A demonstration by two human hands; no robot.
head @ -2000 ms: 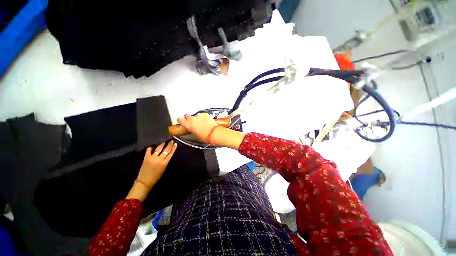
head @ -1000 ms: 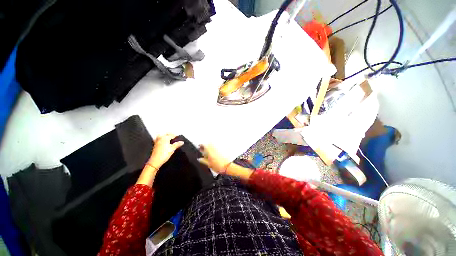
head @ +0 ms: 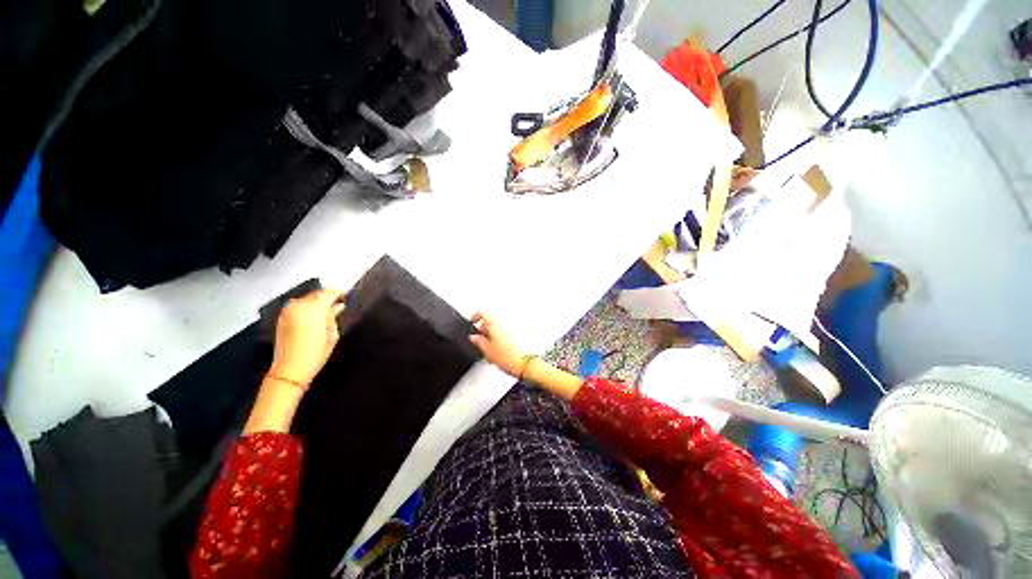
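Note:
The black garment panel (head: 373, 385) lies in front of me, with a slightly greyer band (head: 413, 296) along its far end edge. My left hand (head: 303, 339) grips the panel near the left end of this band. My right hand (head: 495, 345) pinches the band's right corner between thumb and fingers. The steam iron (head: 562, 141), with an orange handle, stands on the white table beyond the panel, untouched. Another black piece (head: 215, 356) lies partly under the panel on the left.
A large stack of black cut pieces (head: 204, 136) fills the far left, with grey strips (head: 362, 158) beside it. Charcoal pieces (head: 96, 486) lie at the left corner. A white fan (head: 956, 452), cartons and papers (head: 781, 249) are at right. Cables (head: 843, 119) hang beyond.
The iron was in my right hand, then stood on the table. My left hand has moved left, and the panel's end edge now lies spread between both hands, farther from the other piece's grey band.

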